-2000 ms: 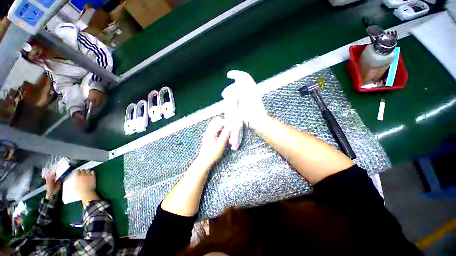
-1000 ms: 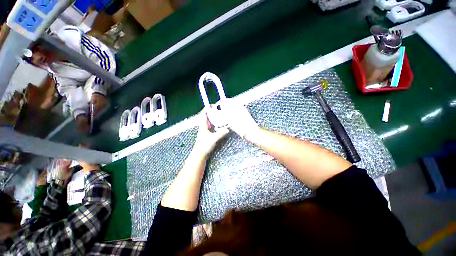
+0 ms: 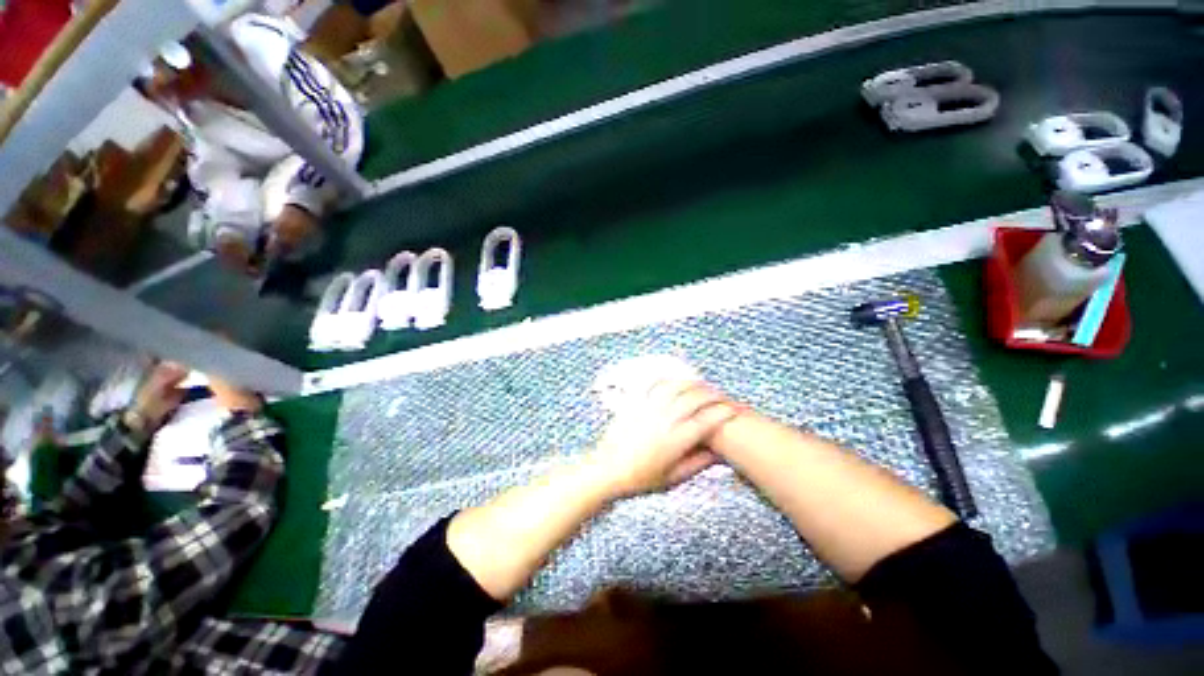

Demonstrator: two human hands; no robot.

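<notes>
My left hand (image 3: 656, 442), bare, lies across my gloved right hand (image 3: 656, 391) at the wrist, over the bubble wrap mat (image 3: 436, 456). The white glove blends with the bright mat, so its fingers are unclear. No part shows in my hands; whether something is under them is hidden. A white loop-shaped part (image 3: 499, 268) lies on the green belt beyond the mat, to the right of several similar white loop parts (image 3: 416, 289) in a row.
A mallet (image 3: 930, 420) lies at the mat's right. Beyond it are a red tray (image 3: 1005, 293) with a dispenser bottle (image 3: 1056, 277) and a small white stick (image 3: 1052, 402). More loop parts (image 3: 940, 106) lie far right on the belt. A worker's plaid sleeve (image 3: 240, 489) is at left.
The loop part has left my hands, and one now lies separately on the belt. My hands have moved back over the mat and together. The view has shifted, showing more belt at right.
</notes>
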